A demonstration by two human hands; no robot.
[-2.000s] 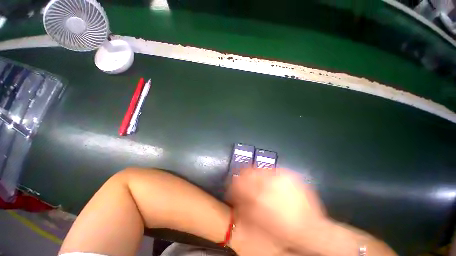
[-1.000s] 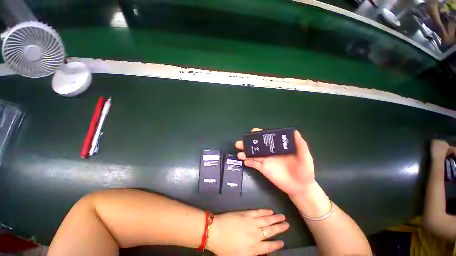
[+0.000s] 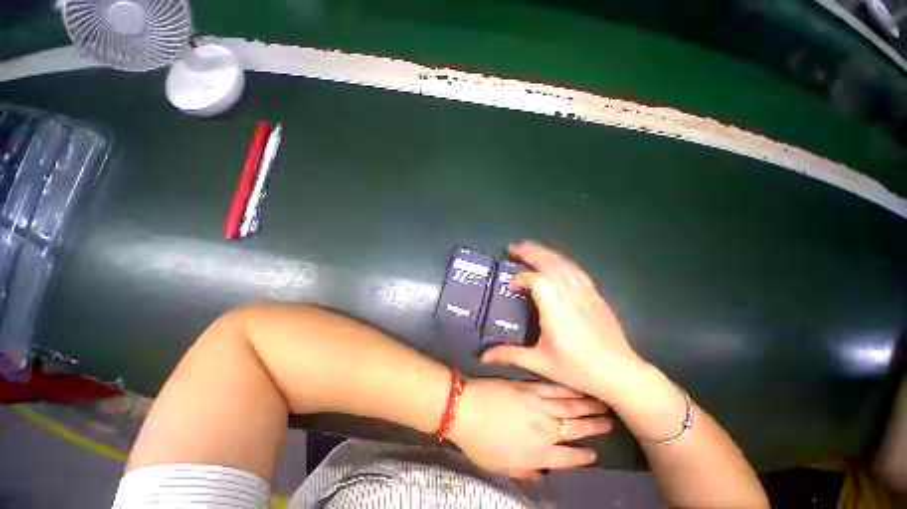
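Note:
Two black battery packs with white print lie side by side on the bench. The left battery pack (image 3: 464,288) is untouched. My right hand (image 3: 577,318) is on the right battery pack (image 3: 505,316), thumb at its near end and fingers at its far end, covering its right side. Whether another pack lies under it is hidden. My left hand (image 3: 527,425) rests flat at the bench's near edge, fingers apart and empty, partly under my right wrist.
A red marker (image 3: 247,181) and a white pen (image 3: 263,181) lie to the left. A white desk fan (image 3: 127,25) stands at the back left. A clear blister tray (image 3: 45,189) is at the left edge. A chipped white strip (image 3: 477,93) borders the green belt beyond.
A second ago my right hand held a battery pack above the bench, print up; now it is down on the right pack. My left hand stays flat. The view has shifted.

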